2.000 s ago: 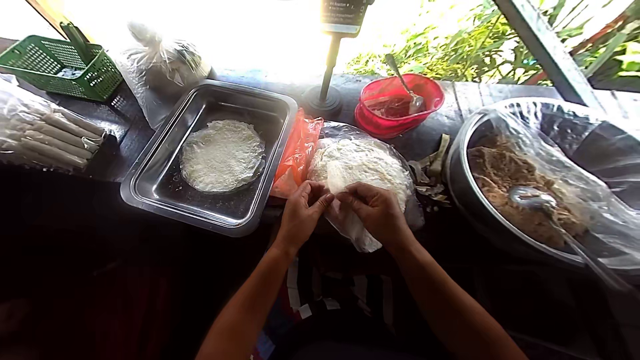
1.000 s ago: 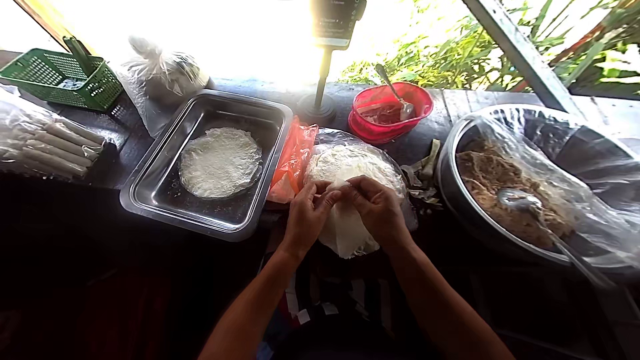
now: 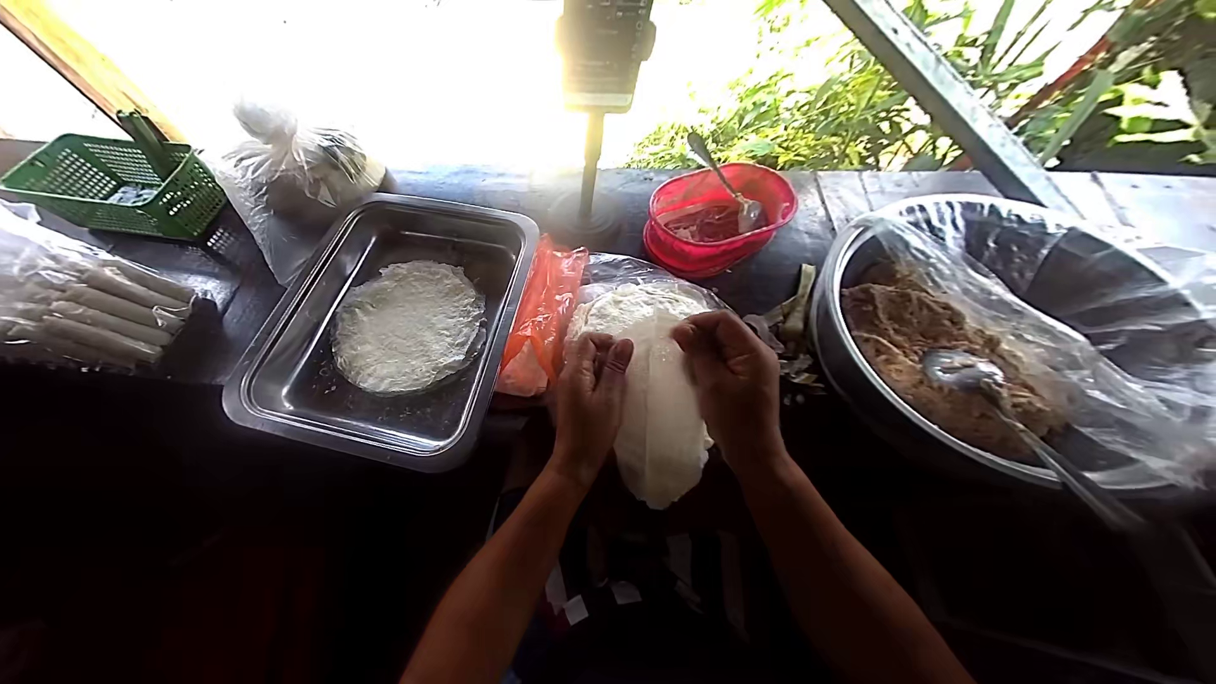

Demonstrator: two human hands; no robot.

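Between my two hands hangs a thin, pale round wrapper sheet (image 3: 657, 418), its lower end reaching down past the table's front edge. My left hand (image 3: 594, 394) pinches its left side between thumb and fingers. The right side is pinched by my right hand (image 3: 731, 380), fingers curled. Behind the sheet, a stack of white wrappers (image 3: 632, 306) lies on clear plastic, partly covered by the hands. To the left, another white round wrapper stack (image 3: 408, 326) lies in a rectangular steel tray (image 3: 446, 443). An orange plastic bag (image 3: 543, 313) sits between tray and stack.
On the right, a large metal basin (image 3: 828, 313) under clear plastic holds brown filling (image 3: 912, 332) and a spoon (image 3: 964, 369). A red bowl (image 3: 670, 249) with a spoon stands behind. At left are wrapped rolls (image 3: 104, 309), a green basket (image 3: 180, 204) and a tied plastic bag (image 3: 294, 180). A stand (image 3: 591, 171) rises centrally.
My hands have moved apart, and the pale sheet now shows as a larger, longer piece between them. Earlier they were close together at its top.
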